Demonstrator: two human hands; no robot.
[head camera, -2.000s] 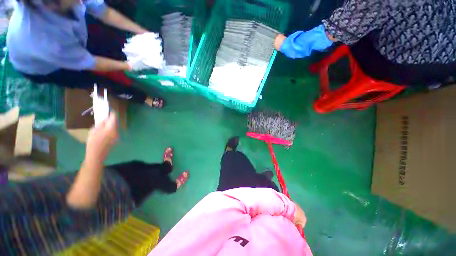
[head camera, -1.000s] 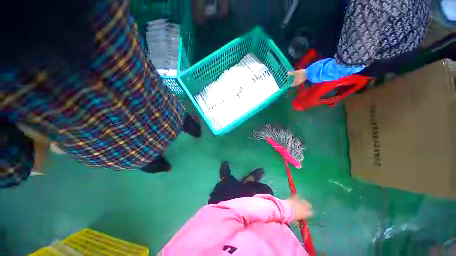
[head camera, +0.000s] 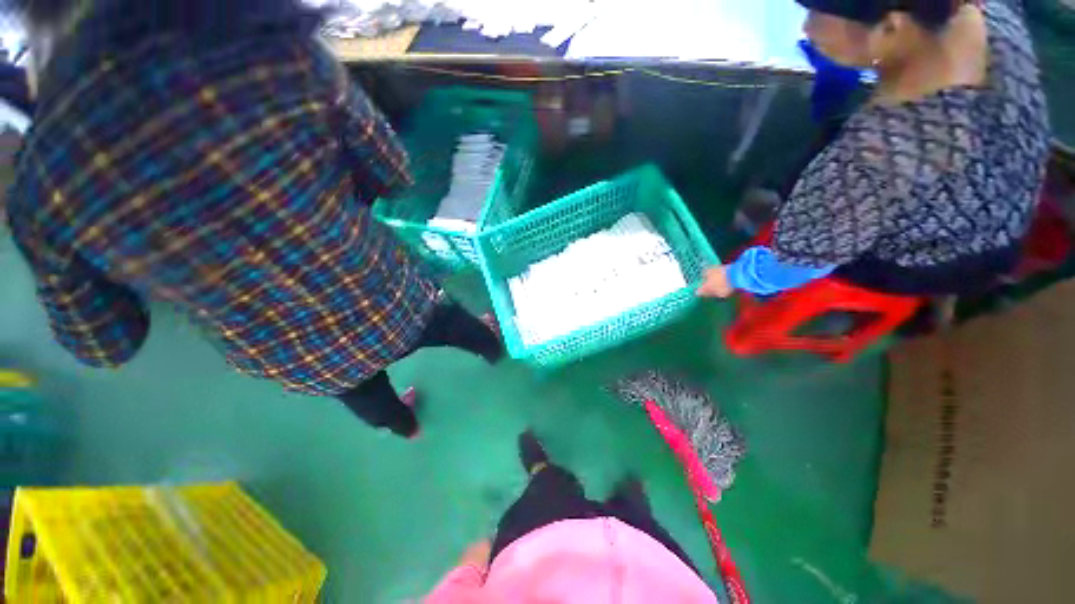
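Note:
The string mop (head camera: 705, 442) lies on the green floor in front of my feet, slightly right of centre. Its grey-white yarn spreads right of a pink-red bar. The red handle (head camera: 719, 549) runs down out of the bottom edge. A small patch of skin at the left side of my pink top seems to be my left hand (head camera: 475, 555), mostly hidden; its fingers cannot be made out. My right hand is out of the picture, so its grip on the handle does not show.
A green crate (head camera: 613, 336) of white parts stands ahead, held at its right rim by a seated person's hand. Another green crate (head camera: 509, 201) is behind it. A plaid-shirted person stands left. A red stool (head camera: 813, 325), carton (head camera: 984, 448) and yellow crate (head camera: 177, 549) surround the floor.
The view has tilted up, showing the bench. The mop head has turned and sits lower in view. The hand seen on its handle is out of sight. The plaid-shirted person has come in at left; the full crate turned.

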